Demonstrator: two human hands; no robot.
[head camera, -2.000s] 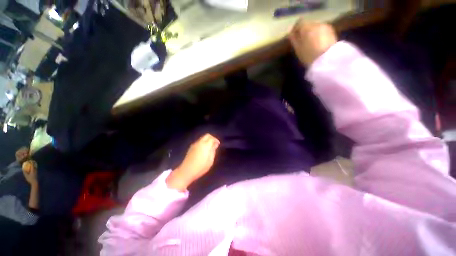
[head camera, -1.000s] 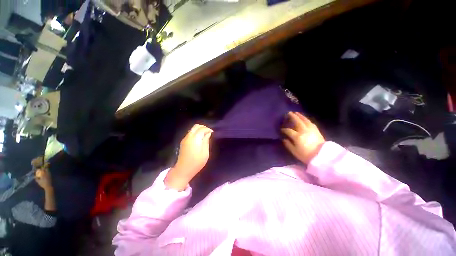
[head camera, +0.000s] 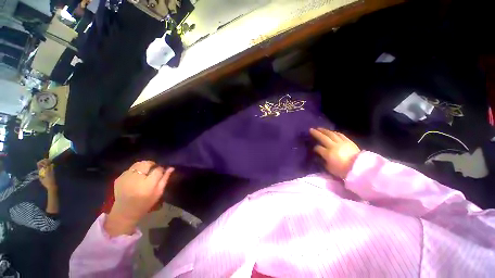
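Observation:
A purple panel (head camera: 233, 144) lies across my lap below the table edge. A gold embroidered flower-and-leaf motif (head camera: 282, 106) shows near its upper edge. My left hand (head camera: 138, 193) pinches the panel's far left end between thumb and fingers. My right hand (head camera: 335, 151) lies on the panel's right part with fingers spread; whether the fingertips grip any cloth cannot be told. Dark cloth around the panel hides its lower and right limits.
The pale, wood-edged table (head camera: 217, 40) runs diagonally above the panel. A white scrap (head camera: 160, 51) hangs at its left end. Dark cloth at right carries a white paper piece (head camera: 413, 107) and another gold motif (head camera: 448, 111). Another person's hand (head camera: 46, 172) is at far left.
My left hand has moved left and down, drawing the panel's end out. The gold motif now shows more fully. My right hand came down from the table to the panel and has stayed there.

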